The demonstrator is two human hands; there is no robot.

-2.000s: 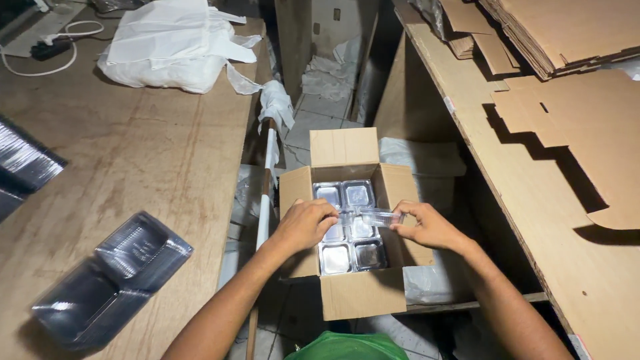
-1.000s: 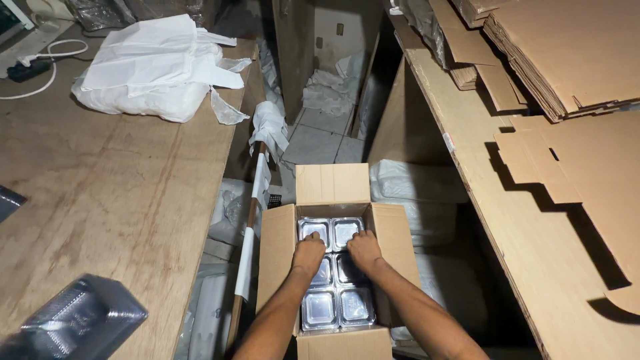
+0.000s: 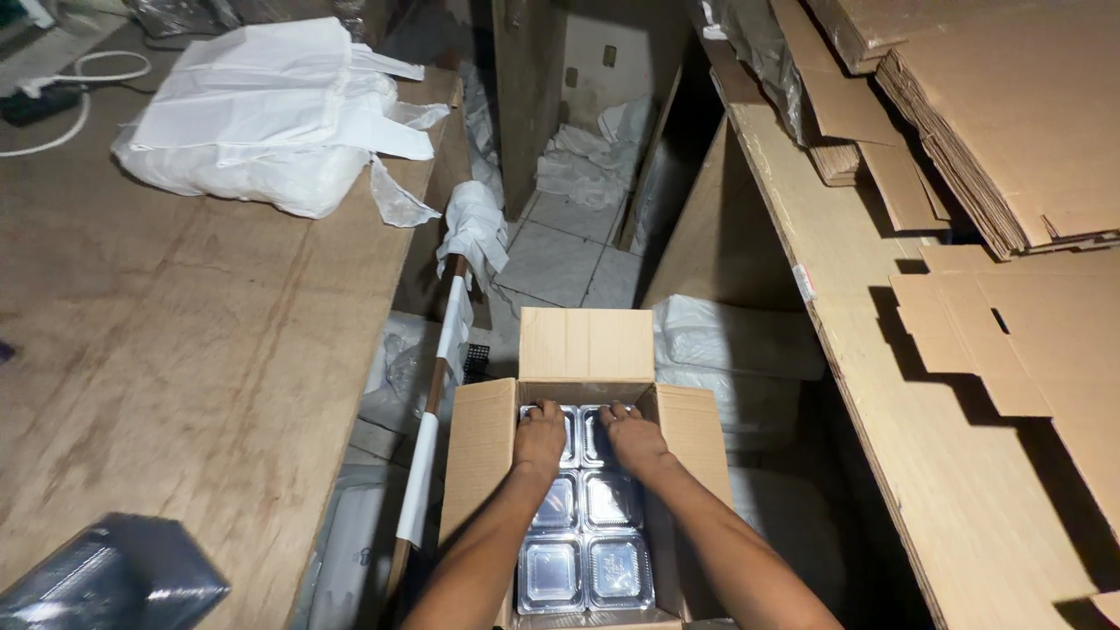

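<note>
An open cardboard box (image 3: 587, 344) stands low between two wooden tables, its flaps folded outward. Inside lie clear plastic containers (image 3: 551, 573) in two columns. My left hand (image 3: 540, 437) rests on the far left container, fingers bent over its top. On the far right container (image 3: 593, 442) lies my right hand (image 3: 634, 442), its fingertips near the box's far wall. Both hands touch the containers from above; whether the fingers grip them cannot be told. A wrapped stack of dark plastic containers (image 3: 114, 573) lies on the left table.
White plastic bags (image 3: 254, 96) and a white cable (image 3: 86, 118) lie on the left table (image 3: 201, 306). Flattened cardboard (image 3: 1024, 114) covers part of the right table (image 3: 840, 289). A pole (image 3: 435, 385) with white wrapping runs left of the box; wrapped white packs (image 3: 735, 341) sit under the right table.
Two seconds ago my hands held a clear plastic piece above the box; now both lie on the far containers inside it. The view has shifted.
</note>
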